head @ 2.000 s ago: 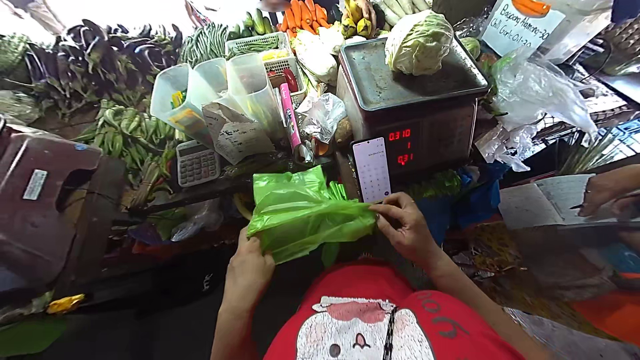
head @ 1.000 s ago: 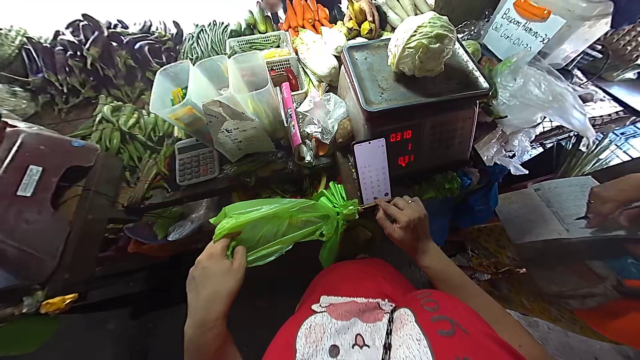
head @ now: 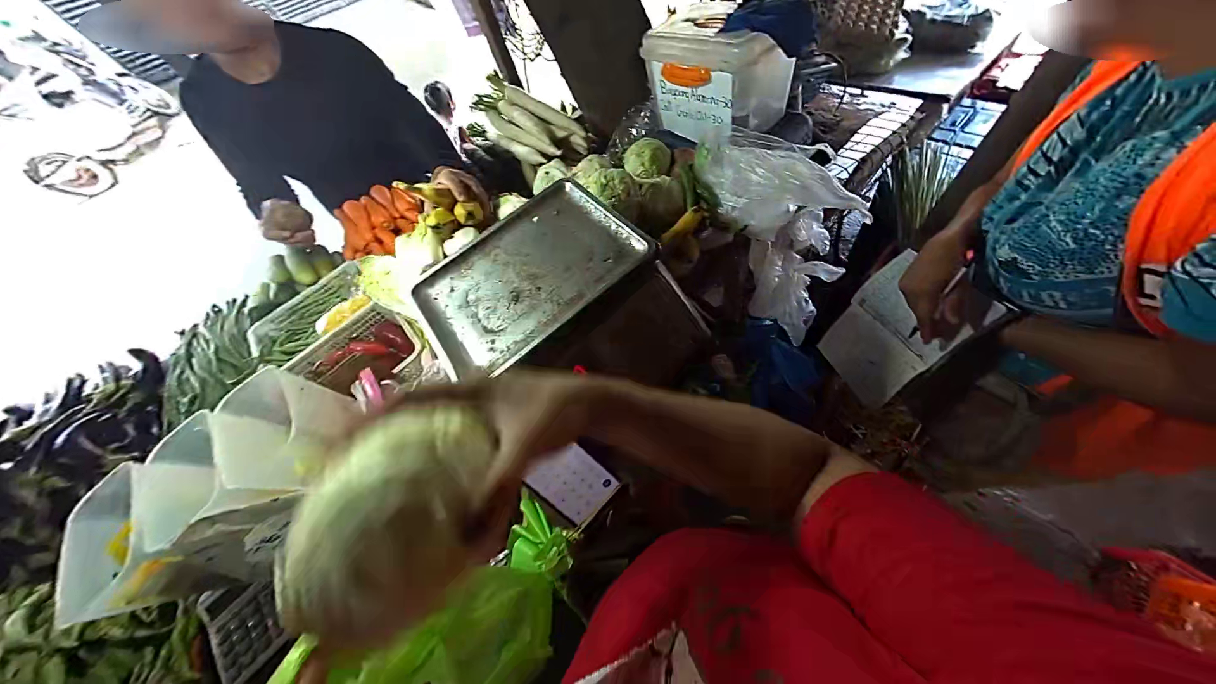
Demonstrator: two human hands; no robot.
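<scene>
My right hand grips a pale green cabbage, blurred by motion, above a green plastic bag. Only a small part of my left hand shows at the bottom edge, below the cabbage and against the bag; its fingers are mostly hidden. The metal tray of the weighing scale holds nothing. A phone leans below the scale, partly behind my right forearm.
Clear plastic containers and a calculator are at the left. Carrots, radishes and eggplants lie beyond. A person stands across the stall; another writes in a notebook at the right.
The cabbage has left the scale tray and is in my right hand, over the green bag. The view has swung strongly and now takes in two people.
</scene>
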